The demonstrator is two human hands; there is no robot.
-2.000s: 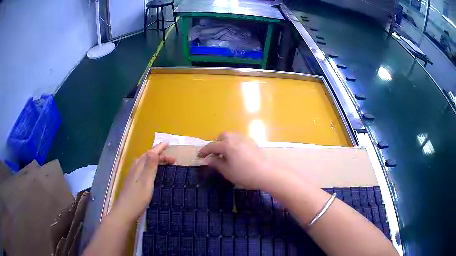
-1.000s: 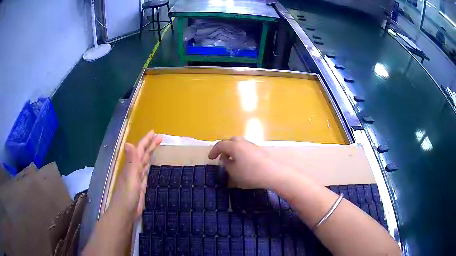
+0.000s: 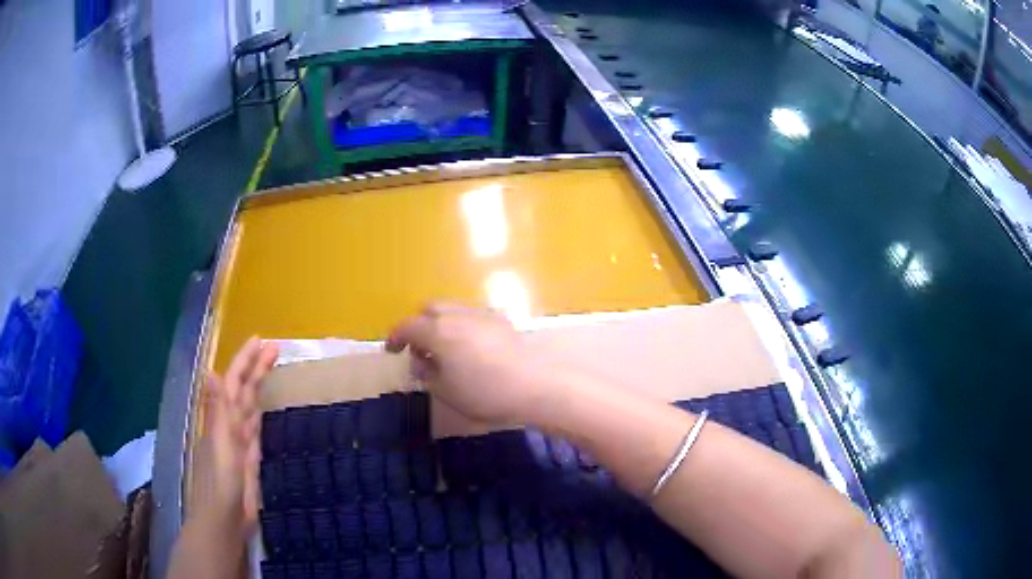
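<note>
Small black parts [image 3: 340,475] lie in tight rows on a tan cardboard sheet [image 3: 634,353]. The top row at the left ends under my right hand, and bare cardboard shows just right of its end. My right hand [image 3: 458,360] is over the upper edge of the rows with fingers curled down; whether a part is in its fingers is hidden. My left hand [image 3: 235,435] is upright along the left edge of the rows, fingers extended, holding nothing. A white liner [image 3: 311,350] shows behind the cardboard.
The yellow-topped tray [image 3: 373,249] extends beyond the cardboard. At right, a grey rail [image 3: 690,226] borders the green conveyor belt [image 3: 860,238], with single black parts along its near edge. A green-framed table [image 3: 407,40] stands behind. A blue bin [image 3: 40,368] and loose cardboard [image 3: 62,509] are at left.
The view has turned right, so the tray and rows appear further left. My left hand has gone from beside the cardboard's corner to flat along the rows' left edge. My right hand stays over the top row.
</note>
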